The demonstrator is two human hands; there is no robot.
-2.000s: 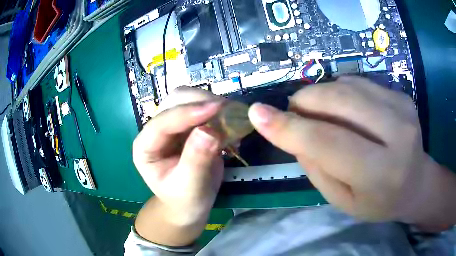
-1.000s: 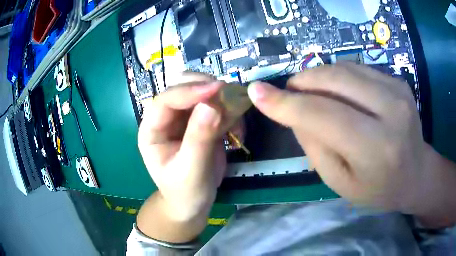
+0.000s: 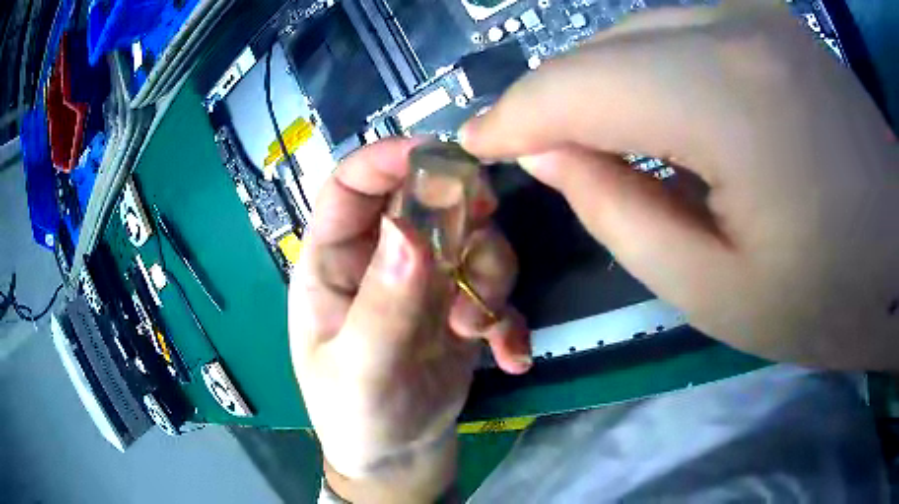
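Observation:
A small translucent yellowish bottle [image 3: 441, 192] is in my left hand [image 3: 380, 295], between thumb and fingers. A thin gold-yellow tip [image 3: 475, 297] points down and right from its lower end. My right hand [image 3: 670, 187] is bare, with thumb and index finger near each other at the bottle's top edge; whether they grip anything is hidden. Below the hands lies the opened laptop, with its dark motherboard [image 3: 552, 34], a large black battery pack [image 3: 572, 251] and a pale lower strip [image 3: 601, 330].
The laptop is on a green mat [image 3: 182, 246]. Left of it lie a slim dark tool [image 3: 187, 258], small square fans [image 3: 225, 388] and cables. Blue trays [image 3: 123, 30] with a red tray [image 3: 65, 118] stand at the upper left. A yellow-orange strip [image 3: 287, 142] lies inside the laptop.
The view has shifted and tilted. The bottle is now seen more from its side. My right hand has risen relative to the bottle, from its right side to its top edge.

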